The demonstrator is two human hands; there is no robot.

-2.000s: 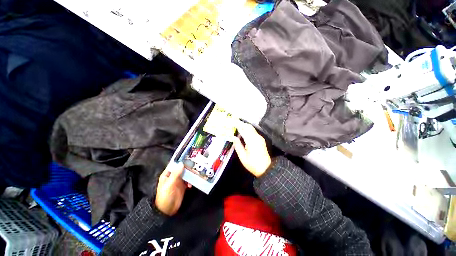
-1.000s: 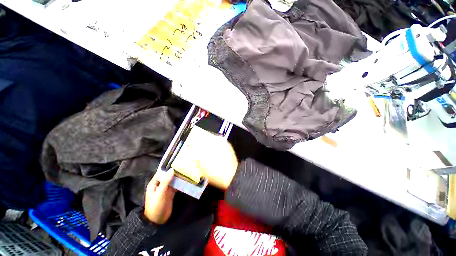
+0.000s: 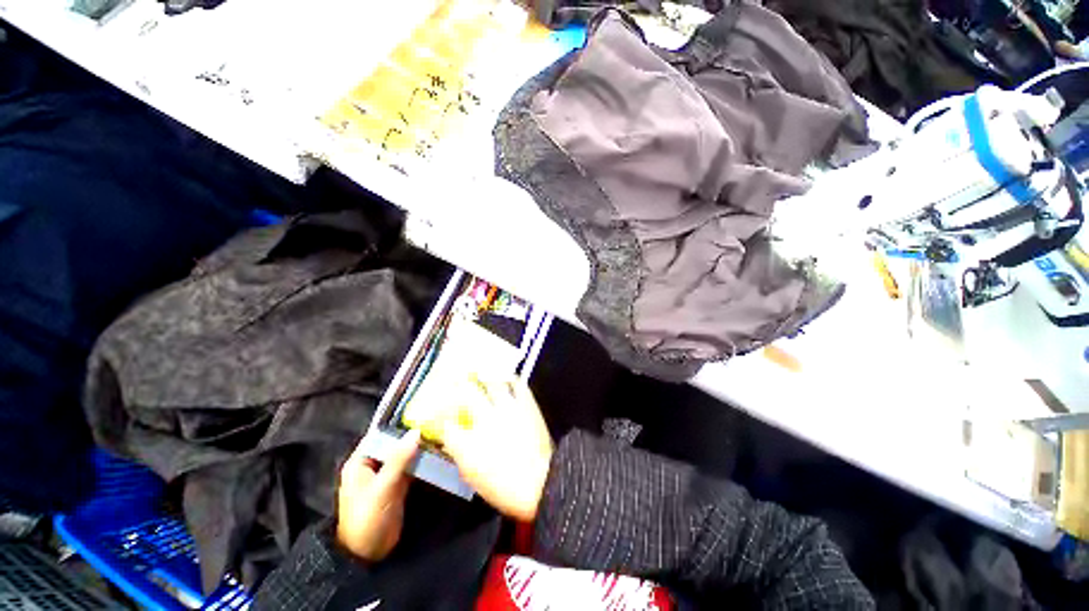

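Note:
The pale grey drawer is pulled out from under the table's front edge, with small coloured items at its far end. My left hand grips its near left corner, thumb over the rim. My right hand is over the drawer's near half, fingers on a flat pale cream piece that covers much of the contents. Glare hides whether the fingers grip it. The grey-brown garment lies crumpled on the white table, running to the needle area of the sewing machine.
A dark garment heap hangs over a blue basket at left. Darker cloth lies behind it. Yellow tape covers part of the tabletop. An orange item and a clear packet lie near the machine.
My right hand has moved from the drawer's right side to its near half. The cream piece, at the far end before, now covers more of the middle. My left hand stays on the drawer.

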